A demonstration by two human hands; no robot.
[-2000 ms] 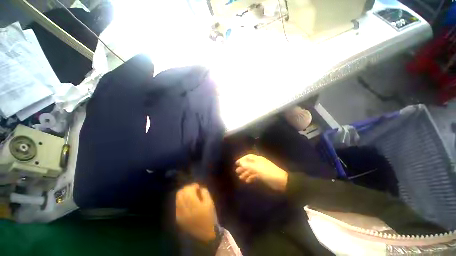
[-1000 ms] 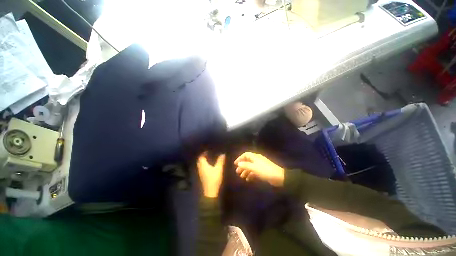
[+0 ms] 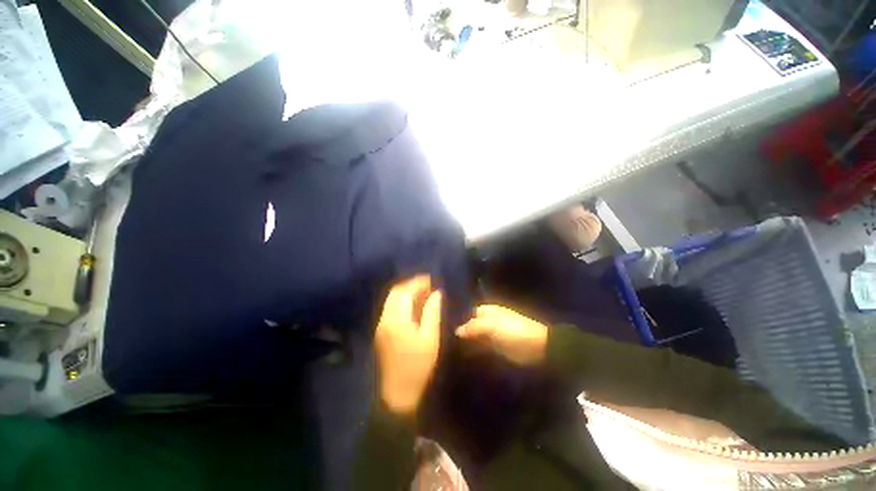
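Dark navy fabric lies flat on the left of the white sewing table, and more dark cloth hangs over its front edge to my lap. My left hand is on the dark cloth at the table's front edge, thumb and fingers close around a bit of it. My right hand is just right of it, fingertips pinched at the cloth. The fingertips are blurred. The cream machine head is at the top, its needle area lost in glare.
A blue-rimmed grey basket with dark cloth stands at right. A red plastic object is on the floor beyond. A cream unit and a screwdriver are at left, papers above. Green cloth is at lower left.
My left hand has moved from lower left up and right onto the cloth beside my right hand. My right hand's fingers have closed in on the cloth. The view has shifted slightly.
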